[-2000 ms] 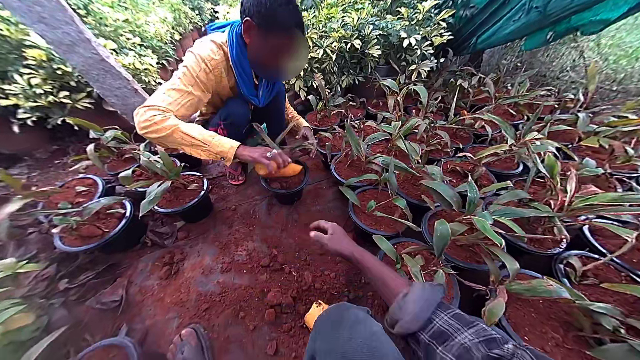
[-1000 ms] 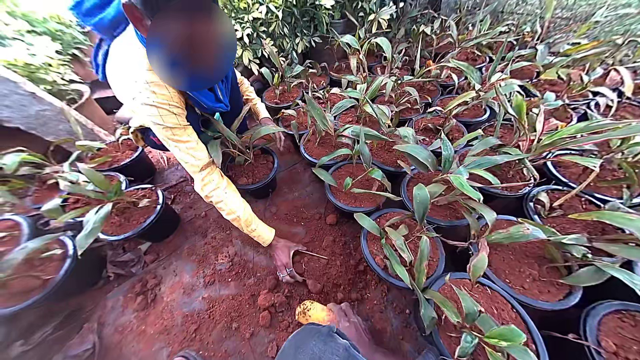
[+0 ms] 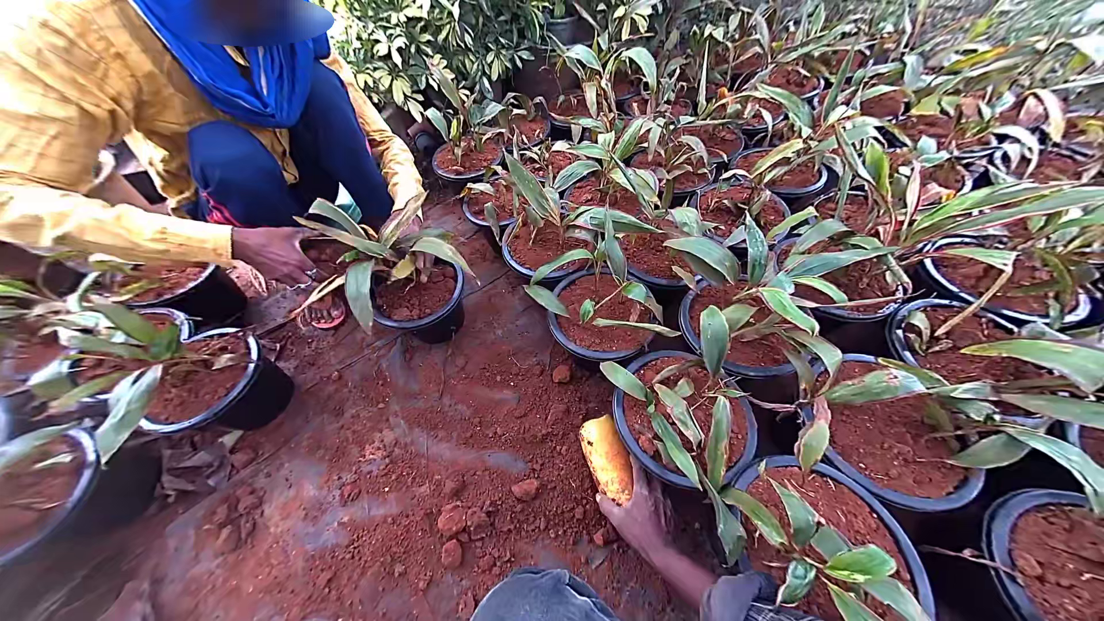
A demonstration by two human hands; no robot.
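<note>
My right hand (image 3: 642, 515) is closed around a yellow-orange scoop-like piece (image 3: 606, 459), low over the red soil beside a black plastic pot (image 3: 686, 418) that holds a leafy plant. What the piece is exactly, I cannot tell. My left hand is out of view. Across the soil, a co-worker in a yellow shirt crouches with both hands at a potted plant (image 3: 420, 297); one hand is by the near side of its leaves, the other reaches in at the pot's soil.
Many black pots of red soil with leafy plants crowd the right side (image 3: 906, 431). More pots (image 3: 228, 379) stand at the left. Loose red soil with clods (image 3: 452, 519) lies over a dark ground sheet between them. My knee (image 3: 543, 595) is at the bottom edge.
The co-worker's hand has drawn back from the soil near me to the potted plant. The yellow-orange piece, on the ground by my knee earlier, is now in my right hand, nearer the right-hand pots.
</note>
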